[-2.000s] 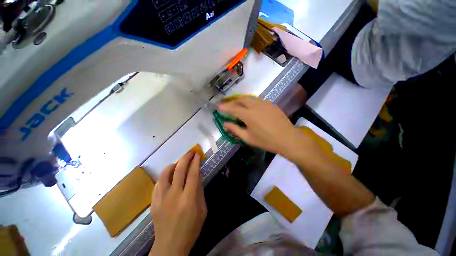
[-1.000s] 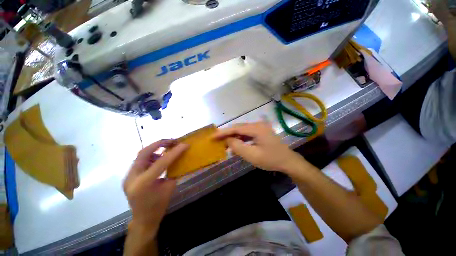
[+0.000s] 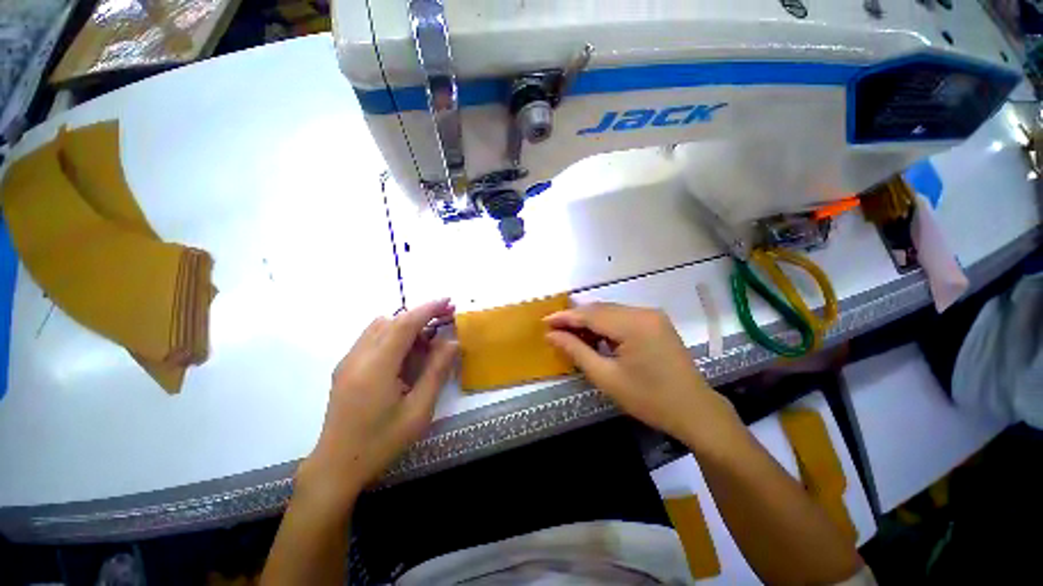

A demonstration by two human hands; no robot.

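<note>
A small mustard fabric piece (image 3: pixel 515 343) lies flat near the table's front edge, below the needle area. My right hand (image 3: pixel 629 355) pinches its right side between thumb and fingers. My left hand (image 3: pixel 389 383) is at its left edge, thumb and fingers curled; whether they grip the fabric is unclear. The white sewing machine (image 3: pixel 755 109) with a blue stripe stands behind, its presser foot area (image 3: pixel 509 223) above and behind the piece. Scissors with a green and a yellow loop (image 3: pixel 772 303) lie to the right of my right hand.
Stacked curved mustard panels (image 3: pixel 126 269) lie at the left. A pale strip (image 3: pixel 710 318) lies beside the scissors. A metal part with orange (image 3: pixel 801 229) is behind them. Mustard pieces (image 3: pixel 692 536) rest on a white board at lower right. A person's grey sleeve (image 3: pixel 1006 355) is at the right edge.
The view has swung left, so the machine and scissors appear further right. The fabric piece, tilted between both hands a second ago, now appears level and flat. My left hand has shifted to its left edge.
</note>
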